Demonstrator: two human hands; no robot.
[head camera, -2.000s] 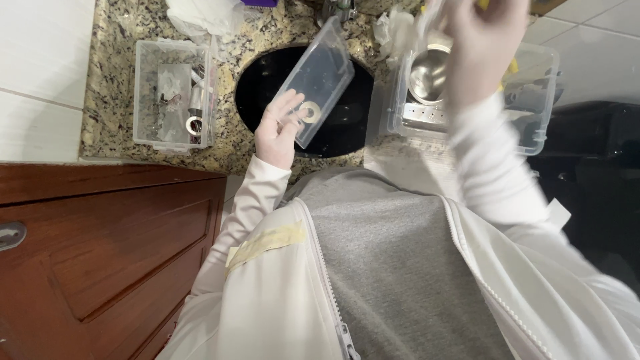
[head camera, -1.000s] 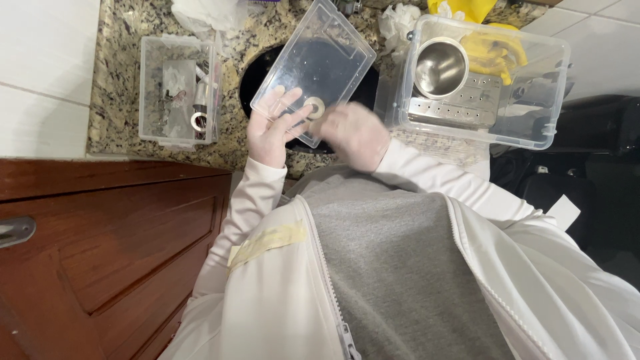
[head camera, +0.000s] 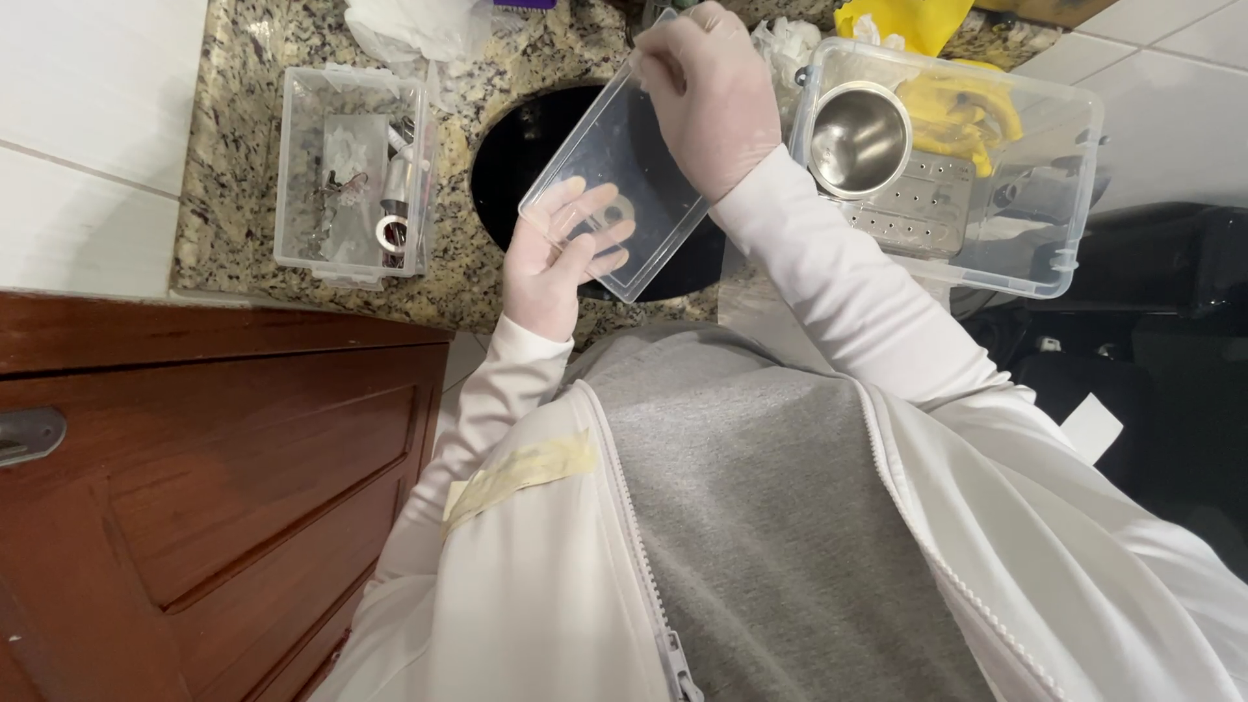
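Note:
My gloved left hand holds a clear plastic lid from below, over the dark oval sink. A small pale ring shows at the lid near my left fingers; whether it lies on top or beneath cannot be told. My gloved right hand is bent over the lid's upper right edge, fingers together; what is between its fingertips is hidden. Right of it stands a clear plastic bin with a round steel cup, a perforated metal tray and yellow gloves.
A smaller clear container with metal parts and a white ring stands left on the granite counter. Crumpled white plastic lies behind it. Yellow cloth is at the back right, a wooden cabinet door below left.
From the bin side, my right hand came to the lid's lower part near the ring, then moved up to its upper edge. My left hand has kept hold of the lid.

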